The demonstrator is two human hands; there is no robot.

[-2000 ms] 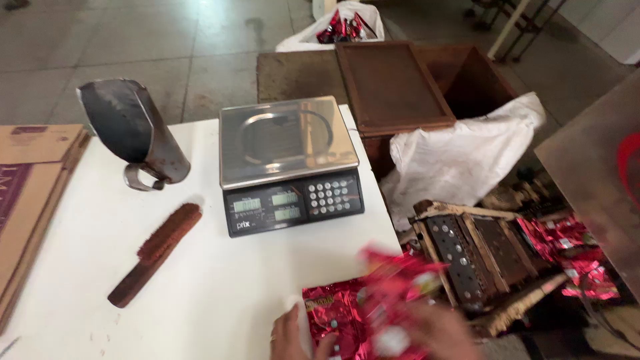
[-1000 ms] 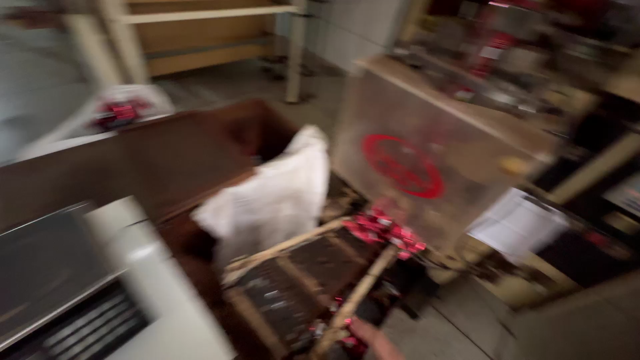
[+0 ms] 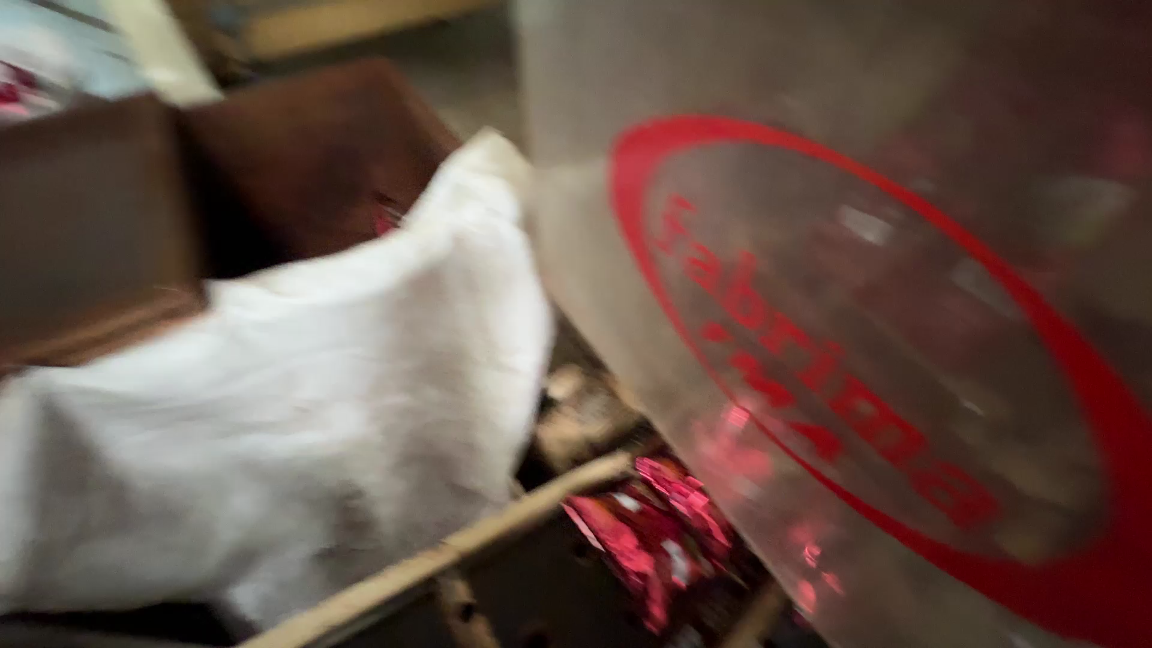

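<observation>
Neither of my hands is in the frame of now. Red foil packets point(image 3: 648, 540) lie at the lower middle, beside the wooden rail point(image 3: 468, 549) of a frame and partly behind a clear panel. That translucent panel point(image 3: 900, 108) fills the right side and bears a red oval mark with lettering. White cloth or sacking point(image 3: 297, 405) hangs over the edge of a brown box at the left. The picture is blurred, so the packets' print cannot be made out.
A brown open box point(image 3: 324, 153) stands behind the white sacking, with a bit of red foil inside. A brown board point(image 3: 90, 225) is at the left edge. Part of a white bag with red packets point(image 3: 27, 81) shows at the upper left.
The view has swung right and come closer to the marked panel. The scale, scoop and brush of the earliest frame are out of view, as are the hands that were at the red packets there.
</observation>
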